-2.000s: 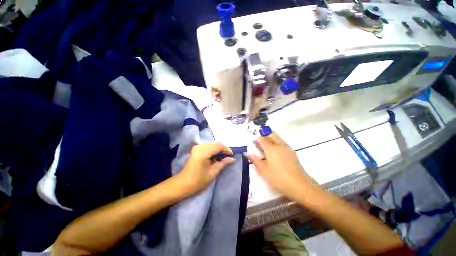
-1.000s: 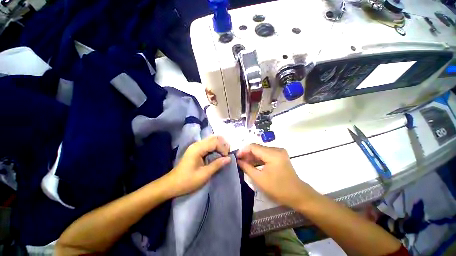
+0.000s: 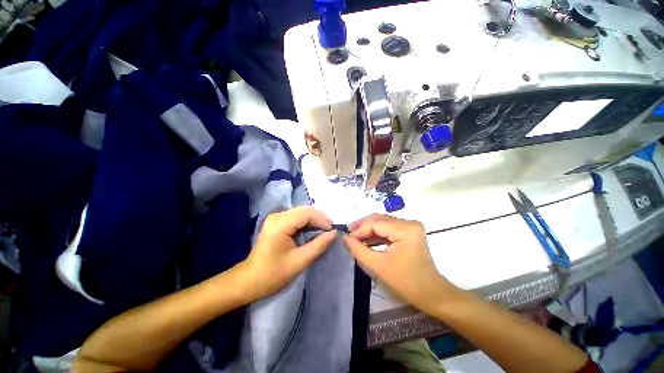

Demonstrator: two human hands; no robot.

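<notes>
The part-sewn garment (image 3: 327,299) hangs over the table's front edge, its pale grey-blue side showing with a navy band down its right side. My left hand (image 3: 291,251) pinches the garment's top edge between thumb and fingers. My right hand (image 3: 389,255) pinches the same navy edge (image 3: 340,227) just to the right, fingertips close to the left ones. The edge lies just in front of the needle area of the white sewing machine (image 3: 327,109). The needle area is glared out by bright light.
A large navy-and-pale garment heap (image 3: 145,189) lies left of the machine. Blue-handled snips (image 3: 542,233) lie on the table at right, beside a pale narrow strip (image 3: 606,215). A ruler (image 3: 408,326) runs along the front edge. Pale and navy cloth (image 3: 619,313) lies below right.
My right hand has moved from beside the presser foot area to the cloth edge near my left hand. The hands now pinch the edge close together. The camera view has shifted slightly.
</notes>
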